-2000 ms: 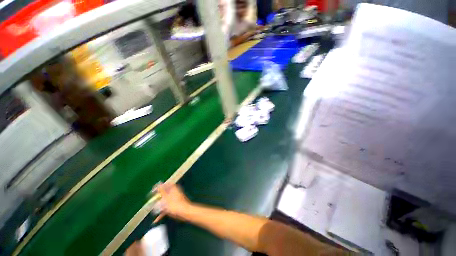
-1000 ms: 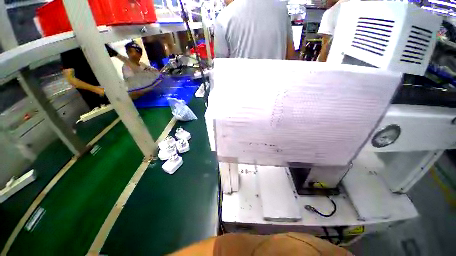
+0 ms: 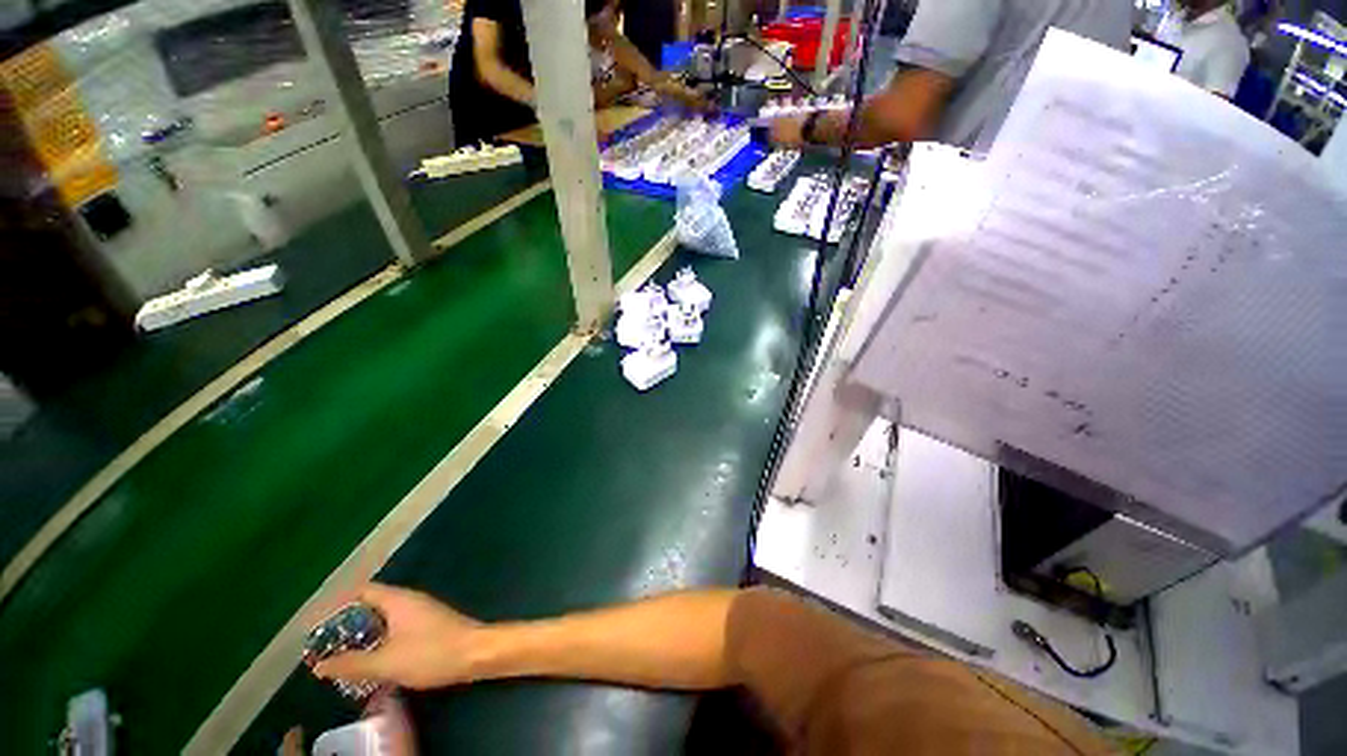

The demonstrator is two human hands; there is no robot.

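My right hand (image 3: 418, 638) is bare and holds an inner assembly (image 3: 347, 632) with dark and metallic bits, above the bench edge beside the pale rail. My left hand (image 3: 387, 727) is at the bottom edge, mostly cut off, with its fingers around a smooth white housing cover (image 3: 344, 739). The cover is just below the inner assembly. A cluster of white plug adapters (image 3: 649, 366) sits on the dark green bench by the post.
The green conveyor belt (image 3: 318, 421) runs on the left, with a white unit (image 3: 89, 727) low left. A clear plastic bag (image 3: 703, 219) lies past the post (image 3: 570, 163). Rows of white units (image 3: 677, 151) lie on the blue mat. A paper-covered machine (image 3: 1123, 281) stands right. People's arms reach in behind.
The view has swung to the right machine and back left. Both hands and the held parts now show at the bottom left. White rows show on the blue mat, with another person's arm near it.
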